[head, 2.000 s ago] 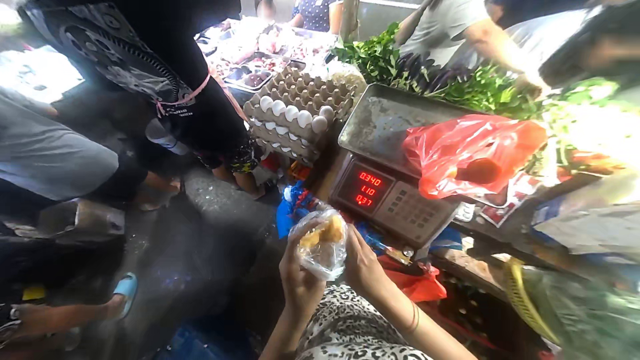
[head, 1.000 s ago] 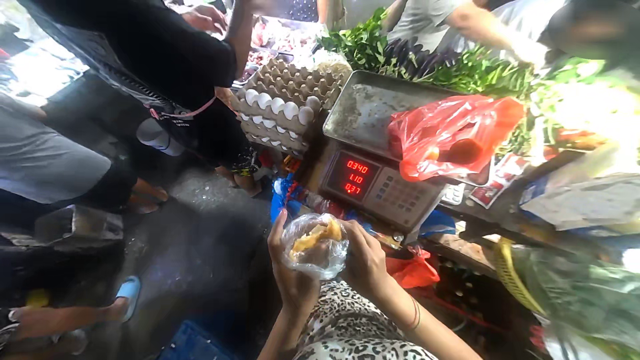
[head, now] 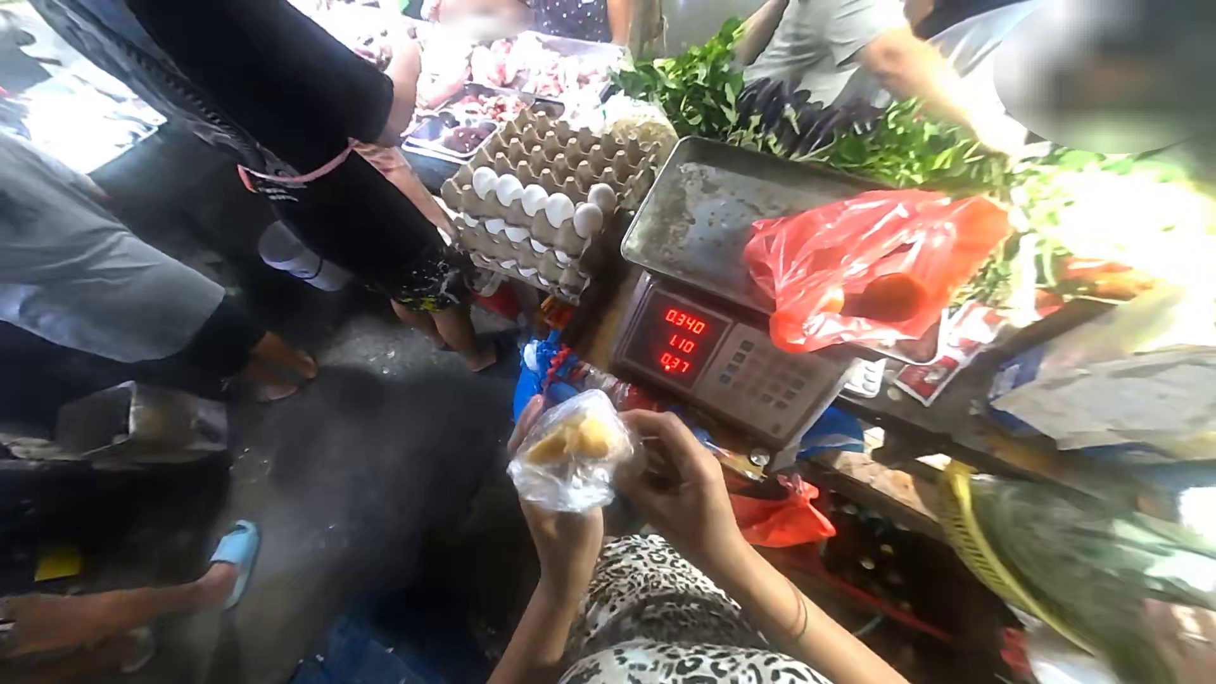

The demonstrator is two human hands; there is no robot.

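Note:
A clear plastic bag (head: 570,451) with yellowish food inside is in my left hand (head: 560,532), which supports it from beneath and behind. My right hand (head: 679,480) has bent fingers at the bag's right edge; whether they pinch the plastic is hard to see. Just beyond my hands is a digital scale (head: 731,366) with lit red digits. On its metal pan (head: 708,204) lies a red plastic bag (head: 874,271) with something rounded and orange-red in it.
Stacked egg trays (head: 541,195) with white eggs stand left of the scale. Leafy greens (head: 689,90) and dark eggplants lie behind it. Raw meat (head: 499,71) is at the back. People stand at left and across the stall. A yellow-rimmed basket (head: 988,560) is at lower right.
My right hand has shifted from cupping the clear bag's side to having bent fingers at its right edge. The scale and the red bag on it look the same.

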